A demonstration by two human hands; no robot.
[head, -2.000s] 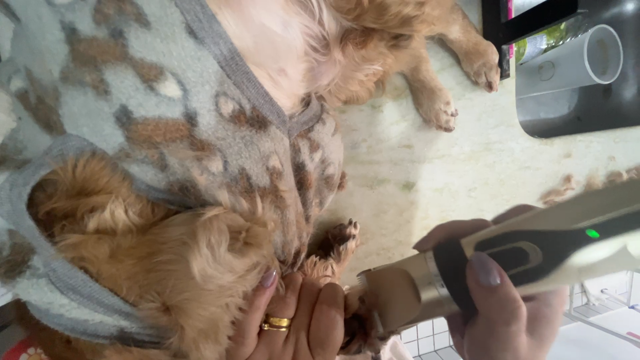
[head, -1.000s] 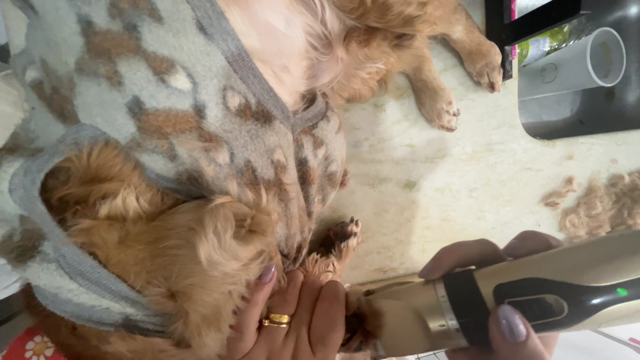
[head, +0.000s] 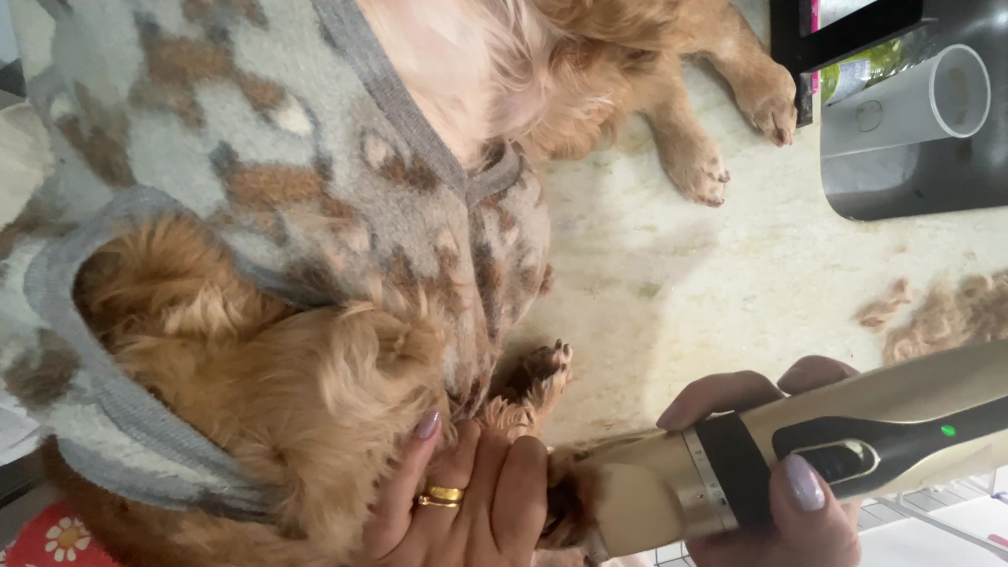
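Observation:
A golden-brown dog (head: 315, 378) in a patterned fleece garment (head: 236, 150) lies on a pale stone-like surface (head: 622, 276). At bottom centre my left hand (head: 472, 496), with gold rings, grips a front leg of the dog, its fingers curled. My right hand (head: 795, 488) holds gold-and-black electric hair clippers (head: 709, 472) from the right, thumb on the body near a lit green light. The clipper head touches the dark-furred paw (head: 568, 504) beside my left fingers; the blade is mostly hidden. Another front paw (head: 543, 370) rests just above my left hand.
Two more paws (head: 697, 169) lie at the upper right. Beyond them are a black tray (head: 882, 189) with a translucent plastic cup (head: 906, 102) and a black bar (head: 858, 39). Cut fur (head: 945, 315) lies at the right. A red flowered cloth (head: 59, 539) shows at the lower left.
The clippers have turned somewhat in my right hand since two seconds ago and stay at the paw. My left hand keeps its hold. More of the cut fur at the right shows now.

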